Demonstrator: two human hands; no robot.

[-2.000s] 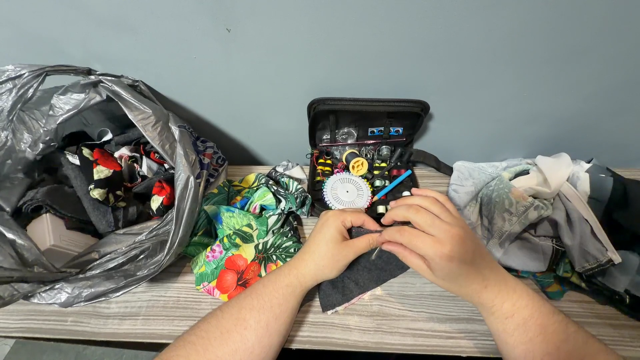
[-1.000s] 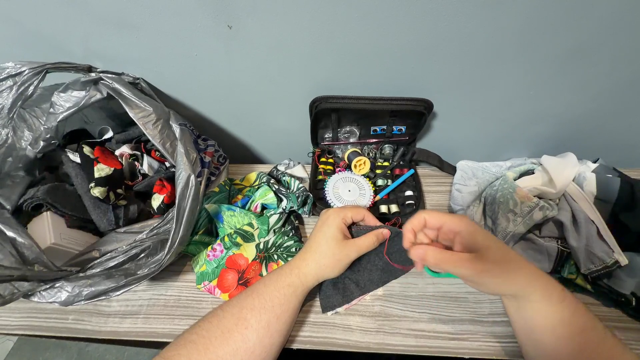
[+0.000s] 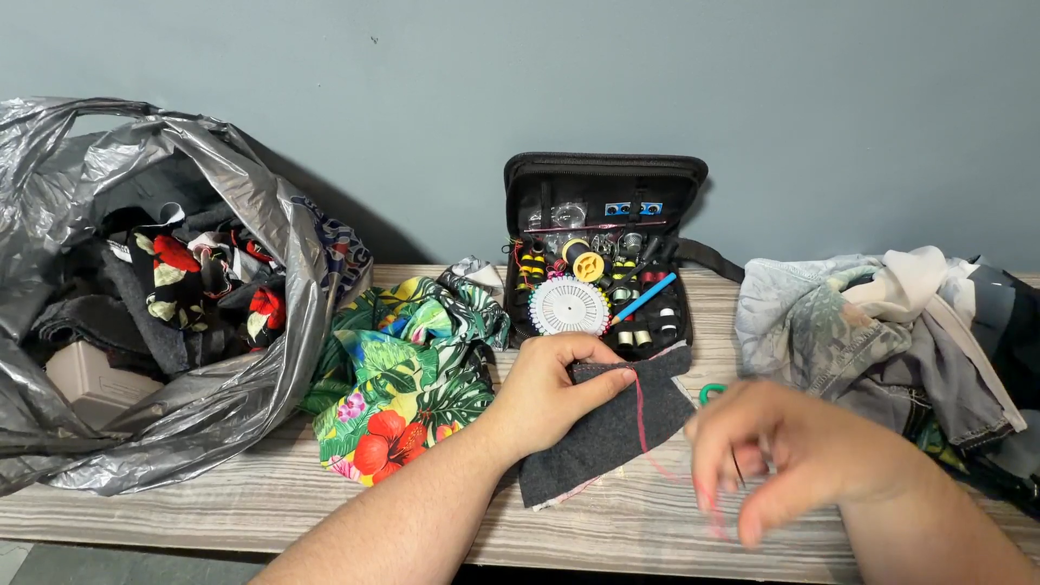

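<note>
My left hand (image 3: 569, 390) pinches the upper edge of a dark grey piece of cloth (image 3: 609, 435) between thumb and fingers. Stitches run along that edge near the thumb. A pinkish-red thread (image 3: 642, 414) hangs from the cloth beside my left thumb and runs over to my right hand (image 3: 772, 463), which is blurred, with its fingers curled and parted. A thin dark sliver shows between those fingers; whether it is a needle I cannot tell. Behind my left hand lies an open black sewing kit (image 3: 691, 317) with a pin wheel (image 3: 570, 307), a yellow thread spool (image 3: 587, 262) and a blue pencil (image 3: 644, 297).
A grey plastic bag (image 3: 244, 406) full of cloth scraps stands at the left. Floral fabric (image 3: 406, 382) lies between it and the kit. Heaped grey garments (image 3: 877, 325) lie at the right. A green handle loop (image 3: 712, 393) shows beside my right hand. A wall rises behind the wooden table (image 3: 203, 512).
Two seconds ago both hands were together at the cloth. My right hand has since moved away to the right and lower, with the thread stretching from the cloth. My left hand keeps its hold.
</note>
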